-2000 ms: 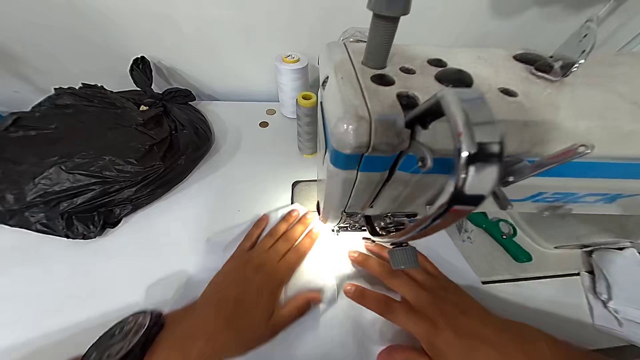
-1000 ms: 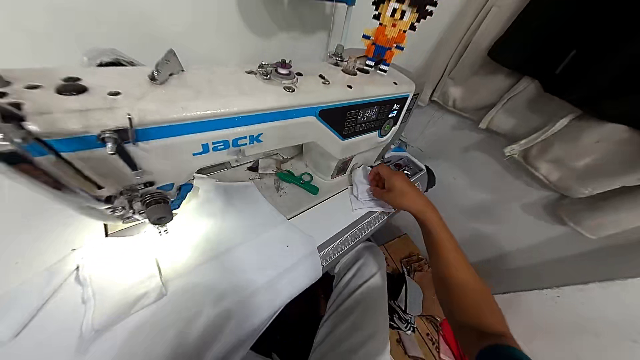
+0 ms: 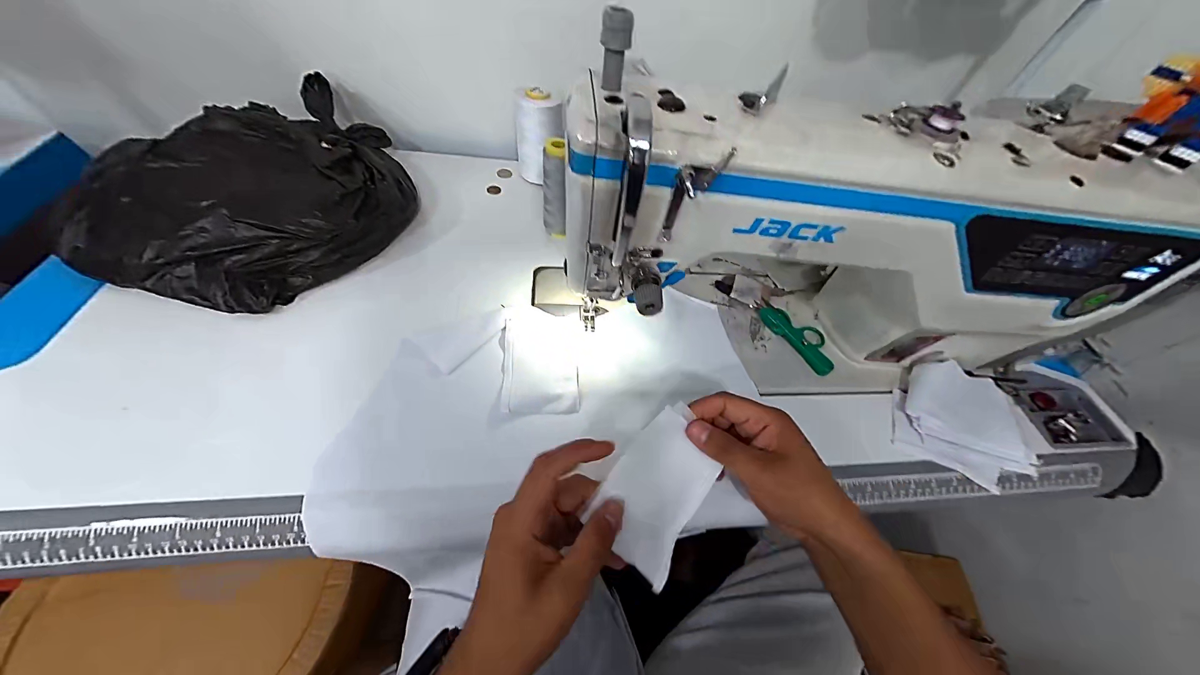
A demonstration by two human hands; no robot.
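Note:
A small white fabric piece (image 3: 661, 487) is between my hands, above the front edge of the sewing table. My right hand (image 3: 764, 459) pinches its upper corner between thumb and fingers. My left hand (image 3: 558, 534) has its thumb on the lower left edge, its fingers partly behind the piece. Under the lit presser foot (image 3: 589, 317) of the sewing machine (image 3: 797, 230) lies a large white fabric panel (image 3: 412, 459), with a smaller folded white piece (image 3: 544, 375) on top. The panel hangs over the table's front edge.
A stack of white fabric pieces (image 3: 970, 417) sits at the right beside a parts tray (image 3: 1078, 412). Green-handled thread snips (image 3: 797, 339) lie on the machine bed. Thread cones (image 3: 539, 136) stand behind the machine head, and a black plastic bag (image 3: 244, 206) rests at the back left.
My right hand has moved left from the stack of fabric pieces at the right, and a small piece is now in both hands. The view has swung back left.

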